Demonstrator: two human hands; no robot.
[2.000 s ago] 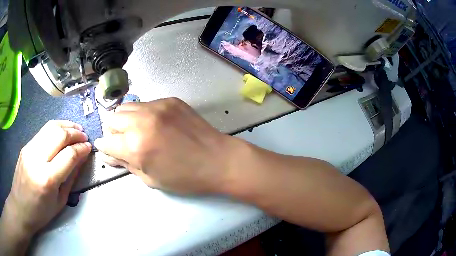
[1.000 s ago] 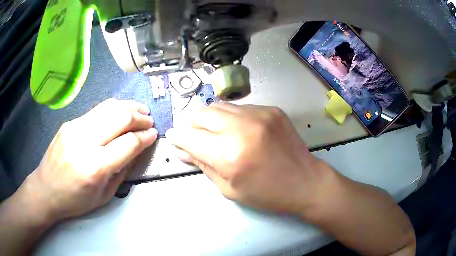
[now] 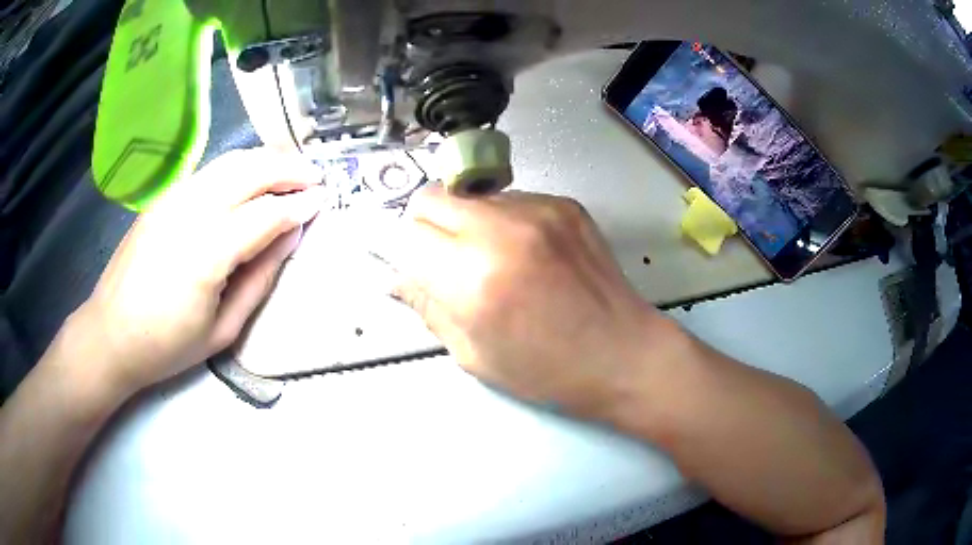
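Observation:
The dark blue-grey fabric panel shows behind my left hand, near the green attachment. My left hand has thumb and forefinger pinched on its edge, just left of the brightly lit presser foot. My right hand lies on the machine bed right of the needle, fingers curled, fingertips close to the needle plate. Whether it holds anything is hidden. Glare washes out the sewing spot.
The machine head with a pale round knob hangs over the hands. A smartphone showing a picture lies tilted at the upper right, with a yellow sticky piece at its edge. The white table is in front.
My left hand has moved forward, towards the presser foot, and the cloth that lay in front of the foot has gone from there, baring the metal bed. My right hand has barely shifted.

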